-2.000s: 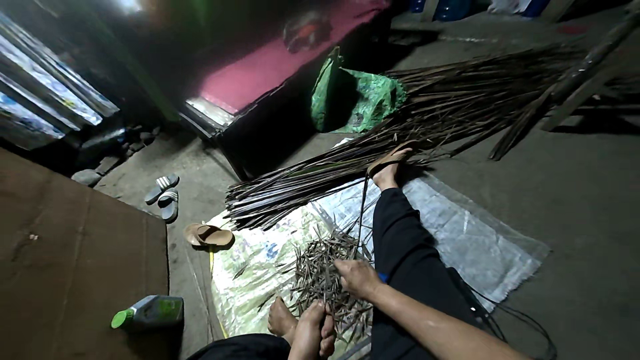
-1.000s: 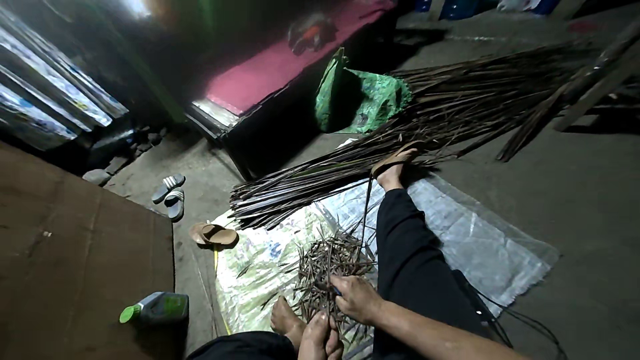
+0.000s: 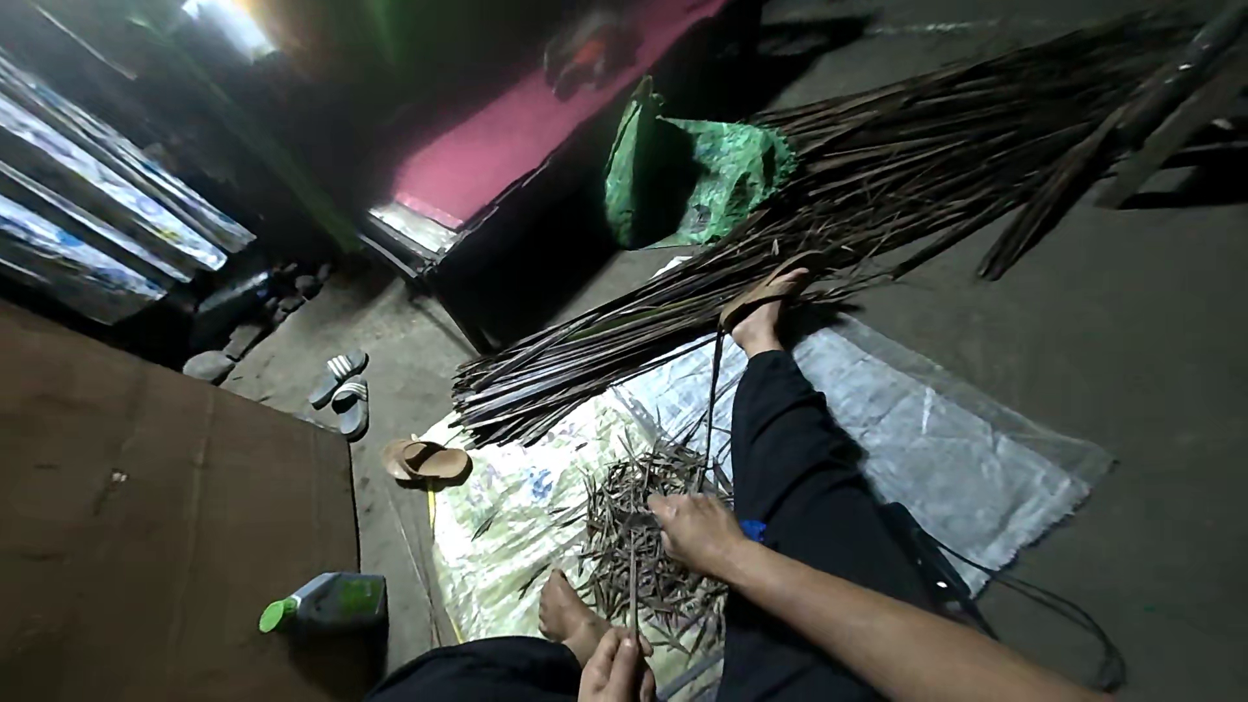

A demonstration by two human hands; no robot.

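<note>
My left hand (image 3: 616,668), at the bottom centre, is closed on a thin dried stalk (image 3: 634,585) that points up toward my right hand. My right hand (image 3: 697,531) is curled above the pile, near the stalk's far end; a small dark tool seems to be in its fingers, too blurred to name. Under both hands a heap of short dry cut pieces (image 3: 673,575) lies on a pale plastic sheet (image 3: 507,517). A long bundle of dried stalks (image 3: 604,351) stretches from the sheet's upper edge to the upper right. A dark strip runs from my sandalled foot (image 3: 765,307) down to the heap.
A green woven sack (image 3: 731,175) sits against the bundle beside a pink-topped bench (image 3: 507,136). At left are grey slides (image 3: 351,400), a tan sandal (image 3: 429,462), a green-capped bottle (image 3: 341,603) and a brown panel (image 3: 175,487). A dark cord (image 3: 1053,595) loops at lower right.
My hands were close together one second ago and are now farther apart, with the stalk visible between them. The heap, bundle and sack stay in place.
</note>
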